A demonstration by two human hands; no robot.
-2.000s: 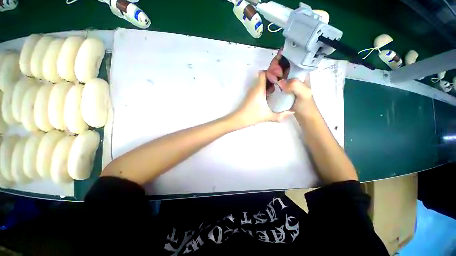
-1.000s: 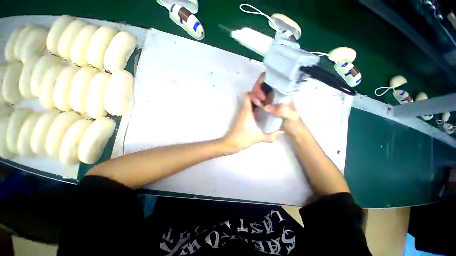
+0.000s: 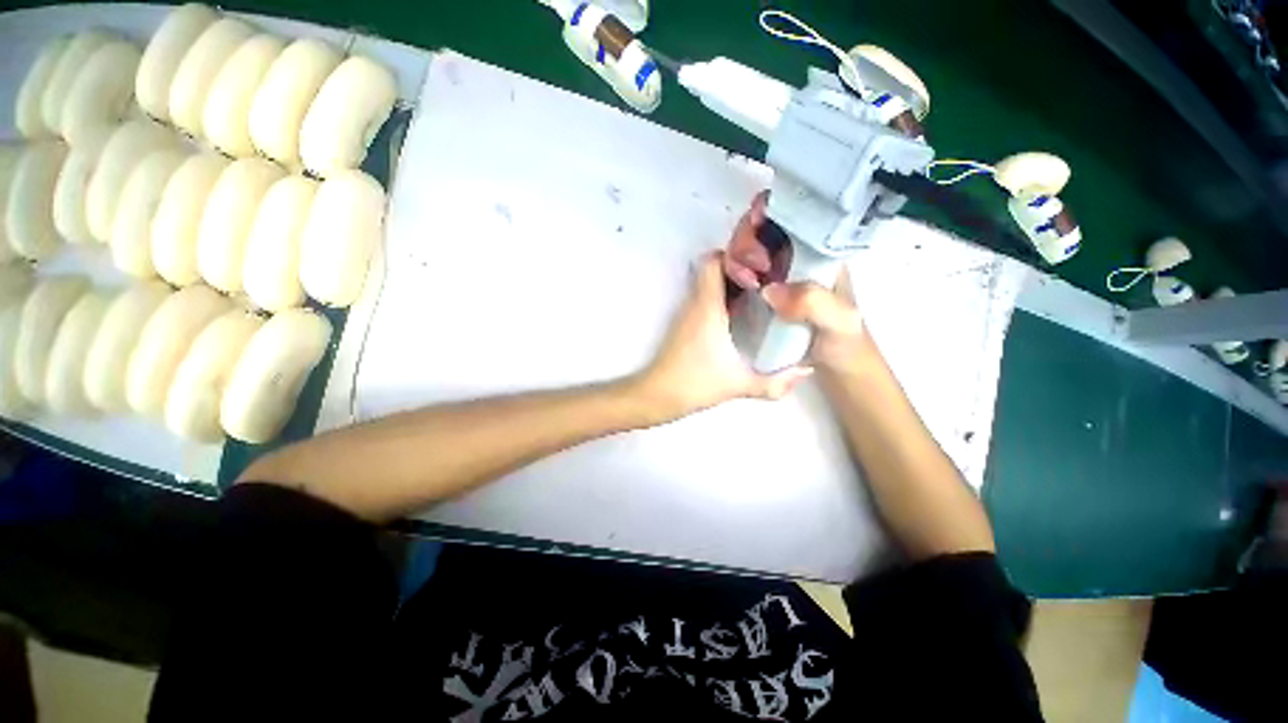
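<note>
A light-grey glue gun point(image 3: 836, 167) is held over the board's far edge, tilted with its front toward the upper left. My left hand point(image 3: 720, 332) and my right hand point(image 3: 826, 314) are both closed around its grip. The white cartridge point(image 3: 737, 96) ends in a thin nozzle, whose tip is beside a striped body point(image 3: 610, 54) on the green belt. I cannot tell whether they touch. A black plunger rod sticks out of the gun's rear. Another striped body lies partly behind the gun with a cream cap point(image 3: 890, 78) and a cord loop.
A white work board point(image 3: 537, 297) lies under my forearms. Cream oval blanks point(image 3: 269, 374) stand in three rows at left. More striped bodies point(image 3: 1045, 226) with caps and cords lie on the belt point(image 3: 989, 71) at right. A grey bar point(image 3: 1215, 319) crosses the right side.
Against the earlier frames the view has shifted. The gun, now sharper, has its nozzle closer to the upper striped body than one second ago. Both hands still hold the grip.
</note>
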